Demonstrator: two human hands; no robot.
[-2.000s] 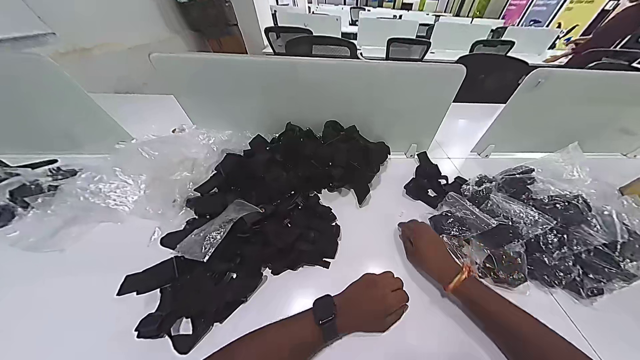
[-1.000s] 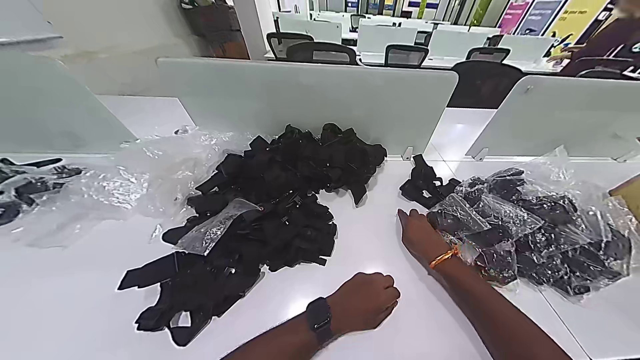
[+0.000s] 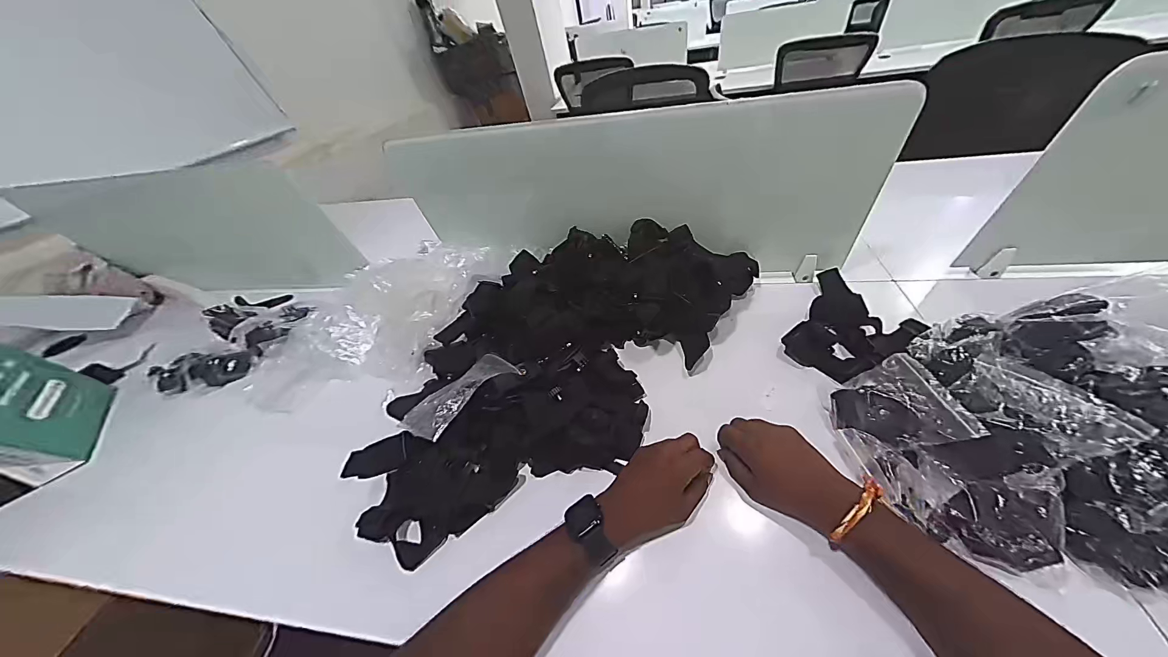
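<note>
My left hand (image 3: 662, 485), with a dark smartwatch (image 3: 586, 520) on the wrist, rests curled on the white desk, just right of a heap of black fabric straps (image 3: 584, 401). Close beside it, my right hand (image 3: 776, 467) lies curled on the desk, an orange thread bracelet (image 3: 856, 513) on its wrist. No object shows in either hand. A loose black strap piece (image 3: 844, 328) lies beyond the right hand. Black items in clear plastic bags (image 3: 995, 447) are piled to the right. A small clear bag (image 3: 456, 397) lies on the black heap.
Crumpled clear plastic (image 3: 383, 310) lies left of the heap, beside some wrapped black pieces (image 3: 210, 365). A green box (image 3: 50, 411) stands at the far left. A frosted partition (image 3: 657, 182) runs along the desk's back edge; mesh chairs (image 3: 643, 87) are behind it.
My hands have come closer together, the right one moving away from the bagged pile toward the left one. The view has turned to the left, and the green box is now in sight.
</note>
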